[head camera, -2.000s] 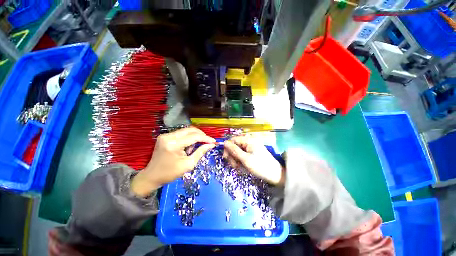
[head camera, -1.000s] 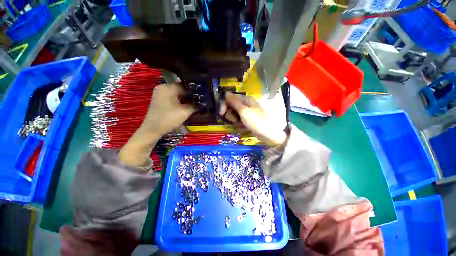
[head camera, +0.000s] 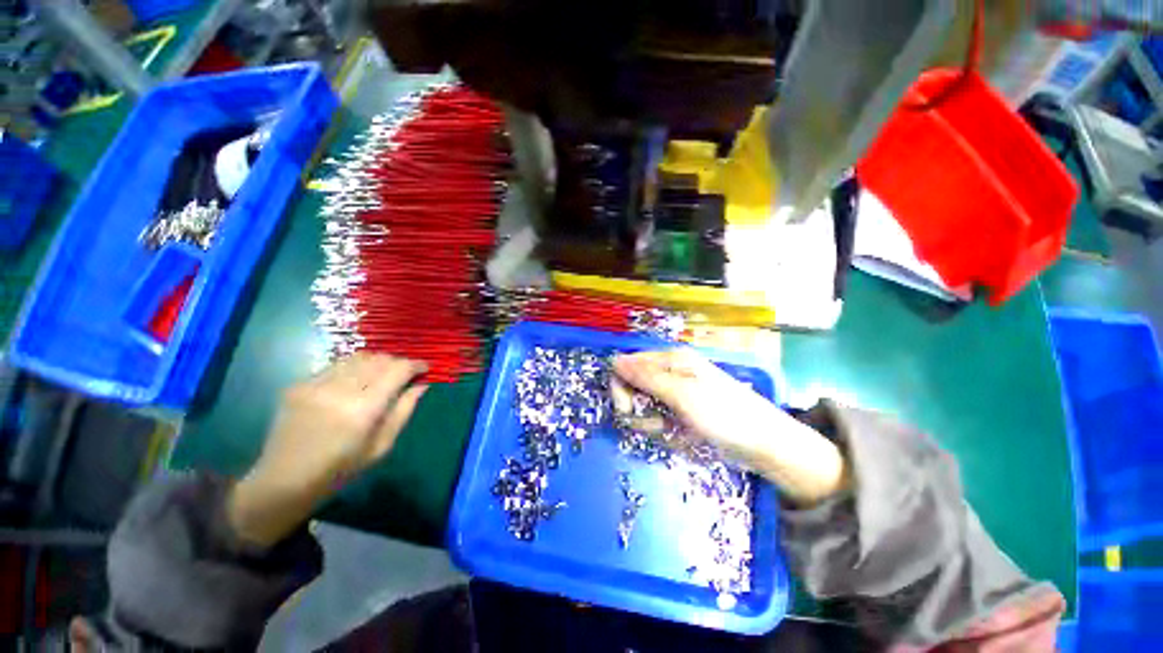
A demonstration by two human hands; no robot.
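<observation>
My left hand [head camera: 342,415] is at the lower end of the large pile of red leads [head camera: 427,242], its fingertips on or beside the lowest leads; whether it grips one cannot be told. My right hand [head camera: 695,402] is over the upper part of the blue tray [head camera: 612,589], fingers bent down among the loose metal terminals [head camera: 555,389]; its fingertips are partly hidden. A smaller row of red leads [head camera: 580,310] lies between the tray and the yellow press base [head camera: 663,293]. The green and black block [head camera: 682,242] sits on the base.
The dark press head [head camera: 587,64] hangs above the base. A deep blue bin [head camera: 255,262] with a white roll stands at the left. A red-orange bin [head camera: 976,179] is right of the press over white paper [head camera: 899,242]. Blue bins [head camera: 1110,421] are at the far right.
Both hands have left the press die. The left moved down and left to the red pile, the right down to the tray. The whole view has shifted, with the bench lying further right.
</observation>
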